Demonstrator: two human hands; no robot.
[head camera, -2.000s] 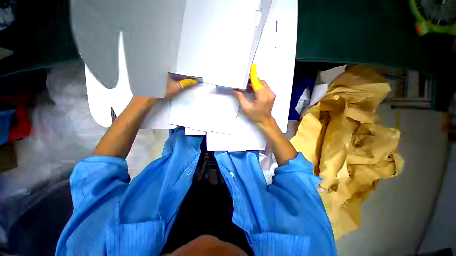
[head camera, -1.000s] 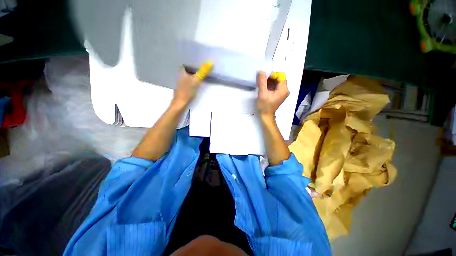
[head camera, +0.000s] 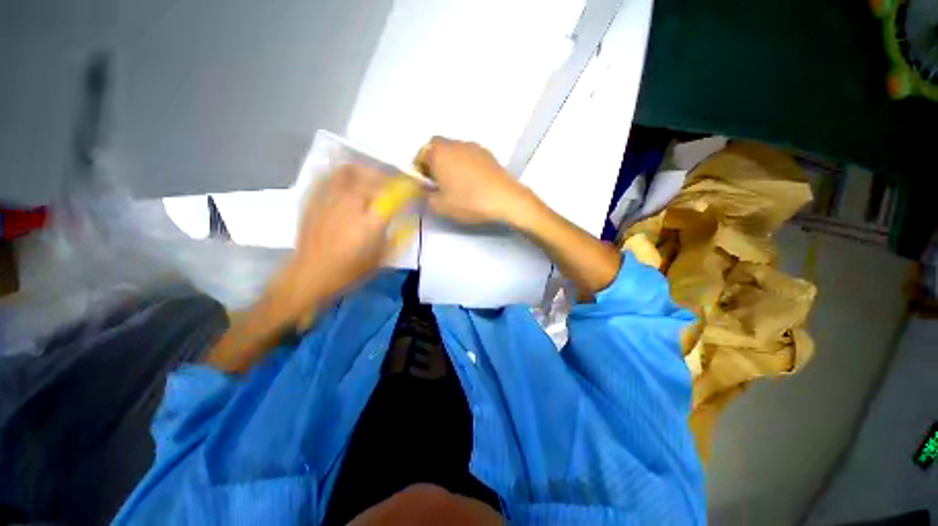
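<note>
A white box blank (head camera: 463, 82) lies in front of me and runs out of the top of the picture. Its broad grey side panel (head camera: 226, 92) spreads to the left. My left hand (head camera: 345, 221), blurred, with yellow finger cots, is over a raised white strip at the blank's near edge. My right hand (head camera: 468, 180) is beside it, fingers curled at the strip's right end. A squarish white end flap (head camera: 483, 265) hangs below my right hand toward my body. What the fingertips grip is hidden or blurred.
Dark green bench top (head camera: 756, 82) shows at right, with part of a green-and-orange fan (head camera: 910, 51) at the upper right corner. Crumpled brown kraft paper (head camera: 730, 277) is at right. Clear plastic (head camera: 154, 257) and a dark bag (head camera: 103, 390) are at left.
My right hand has moved left, close to my left hand, which has moved lower left. The grey side panel now reaches farther left. A white strip stands raised near my left hand.
</note>
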